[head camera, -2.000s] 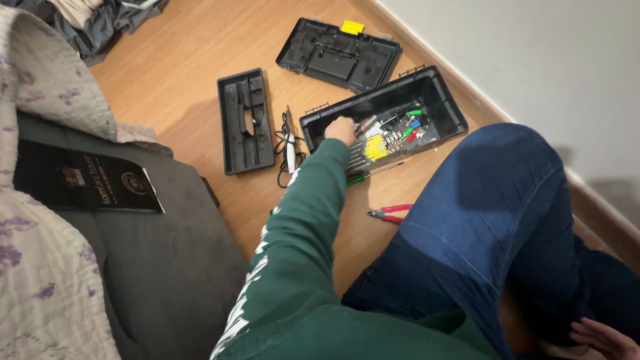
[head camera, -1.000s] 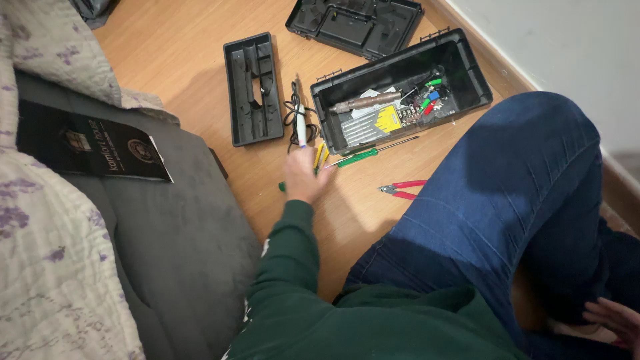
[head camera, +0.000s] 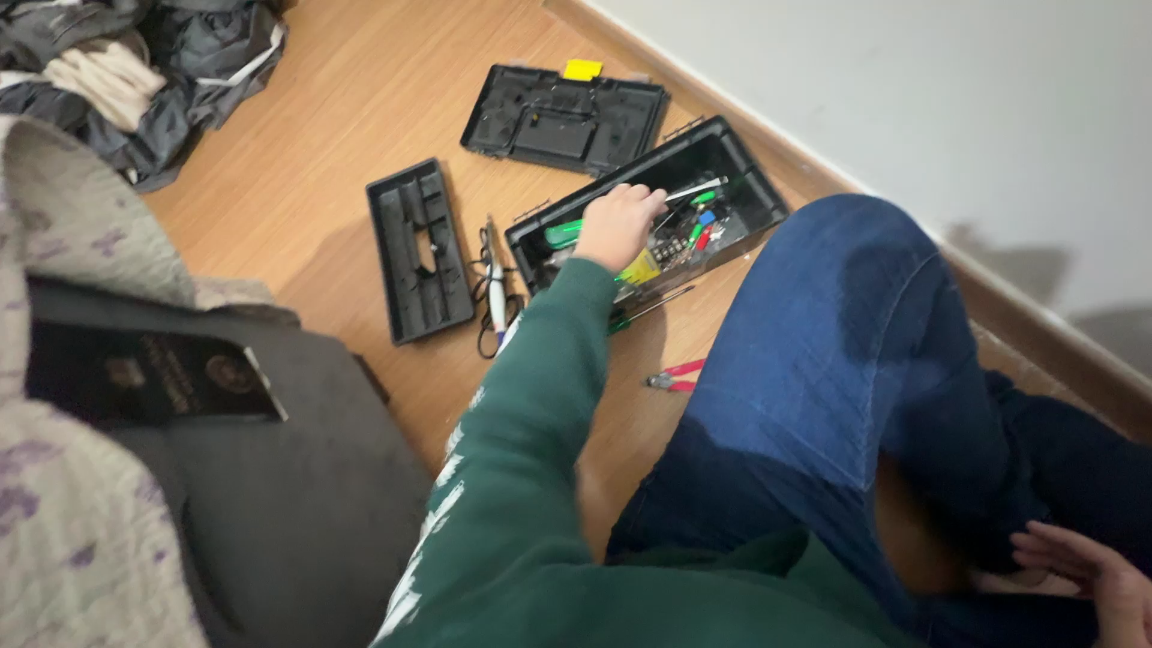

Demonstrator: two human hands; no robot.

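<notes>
My left hand (head camera: pixel 621 225) is over the open black plastic toolbox (head camera: pixel 765 193), its fingers closed around a screwdriver with a green handle (head camera: pixel 565 235); a metal shaft shows on the other side of the fingers. Inside the toolbox are a yellow piece (head camera: pixel 641 267), small green, red and blue parts and other small metal pieces. Just outside its near wall a second green-handled screwdriver (head camera: pixel 650 309) lies on the floor, partly behind my sleeve. Red-handled cutters (head camera: pixel 673 376) lie by my knee. At the lower right, my right hand (head camera: pixel 1080 567) is empty with its fingers apart.
Left of the toolbox lie a soldering iron (head camera: pixel 497 297) with a black cord and a black tool tray (head camera: pixel 421 252). The toolbox lid (head camera: pixel 562 121) lies behind. A dark booklet (head camera: pixel 162 373) rests on the grey cushion at left; the wall (head camera: pixel 936 108) borders the right.
My left hand has moved from the floor beside the soldering iron up over the toolbox, where a green-handled screwdriver now shows in it. The view has shifted.
</notes>
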